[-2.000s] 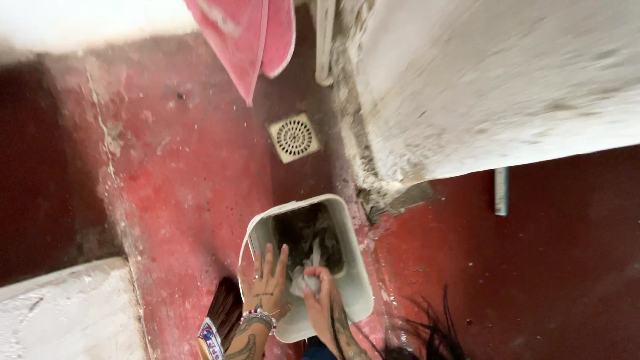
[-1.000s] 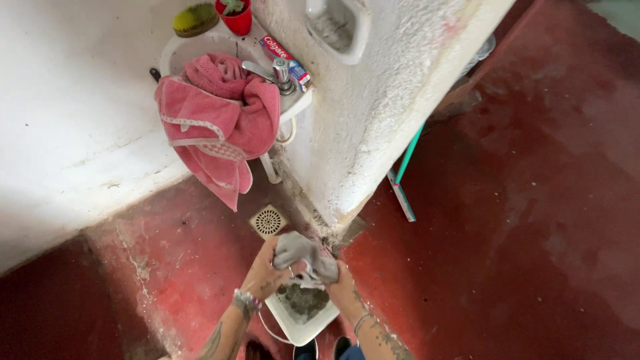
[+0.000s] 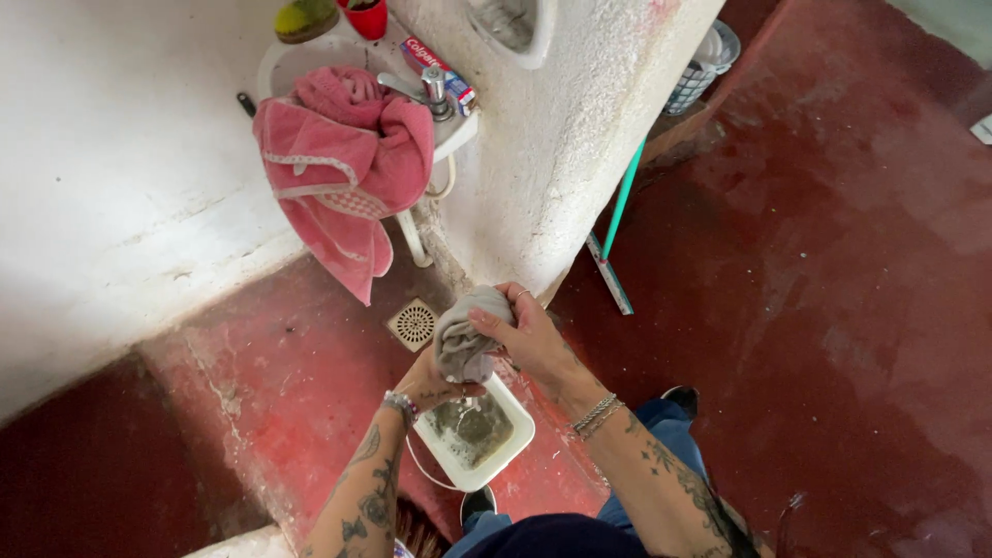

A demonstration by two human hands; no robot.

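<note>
Bunched between my hands is a wet grey cloth (image 3: 466, 338), held above a white plastic bucket (image 3: 521, 439) of murky, sudsy water. My left hand (image 3: 436, 385) grips it from below and the left; part of that hand is hidden behind the cloth. My right hand (image 3: 529, 335) clasps its upper right side, thumb in front. The bucket stands on the red floor, its thin handle lowered to the left. A square floor drain (image 3: 413, 324) lies just beyond the bucket, left of the cloth.
A pink towel (image 3: 341, 155) drapes over a white washbasin (image 3: 457, 138) with a metal tap (image 3: 436, 93), a Colgate box (image 3: 434, 70) and a red cup (image 3: 367, 18). Right of the rough white wall (image 3: 573, 116), a floor squeegee (image 3: 611, 273) with a green handle leans near a basket (image 3: 692, 84).
Two seconds ago both hands were down in the bucket; by one second ago they had raised the cloth above it. The view has swung to take in the washbasin.
</note>
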